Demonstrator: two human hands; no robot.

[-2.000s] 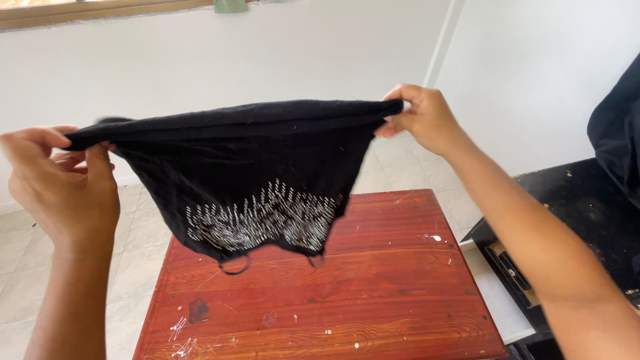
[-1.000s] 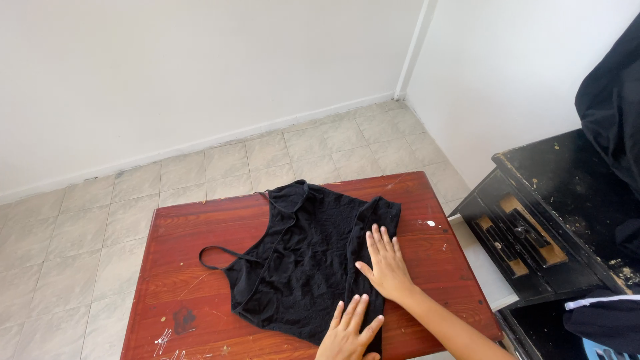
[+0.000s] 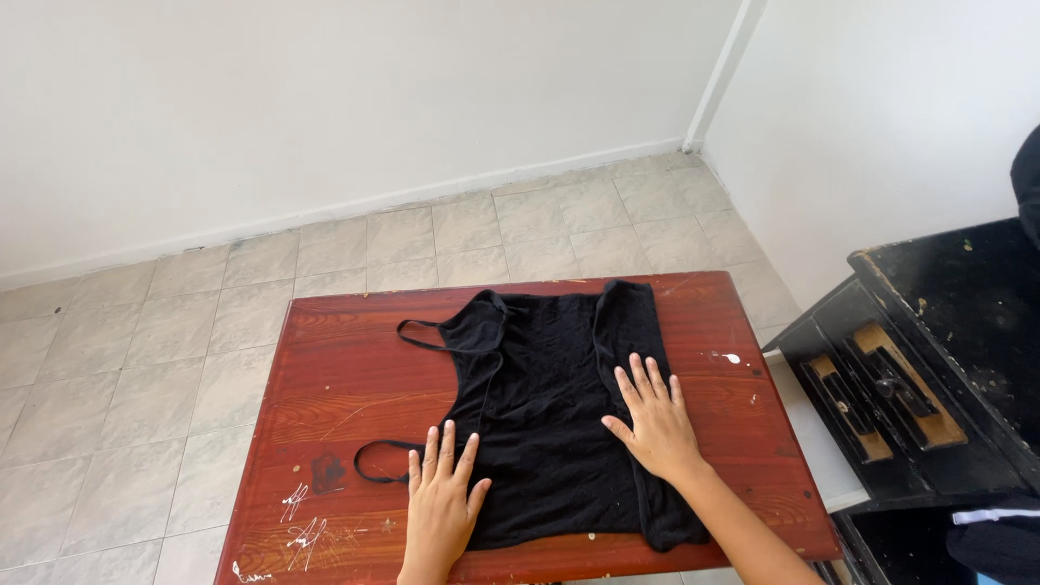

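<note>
A black strappy top [image 3: 552, 406] lies spread on a reddish-brown wooden table [image 3: 341, 366], its two thin straps pointing left and its hem on the right. My left hand [image 3: 443, 496] rests palm down with fingers apart on the strap end, at the near armhole edge. Flat on the hem side, my right hand [image 3: 654, 418] presses with spread fingers. Neither hand grips the cloth. Small wrinkles cross the middle of the top, and a band of cloth along the hem looks turned over.
To the right stands a worn black wooden cabinet [image 3: 959, 325] with damaged drawer fronts. Dark cloth [image 3: 995, 544] lies in its lower opening, and more dark fabric [image 3: 1028, 183] is at the upper right. Tiled floor [image 3: 325, 252] and white walls surround the table.
Two seconds ago both hands held the top up by its hem, with a whitish pattern showing. It now lies flatter and squarer than one second ago; my left hand has moved left toward the straps.
</note>
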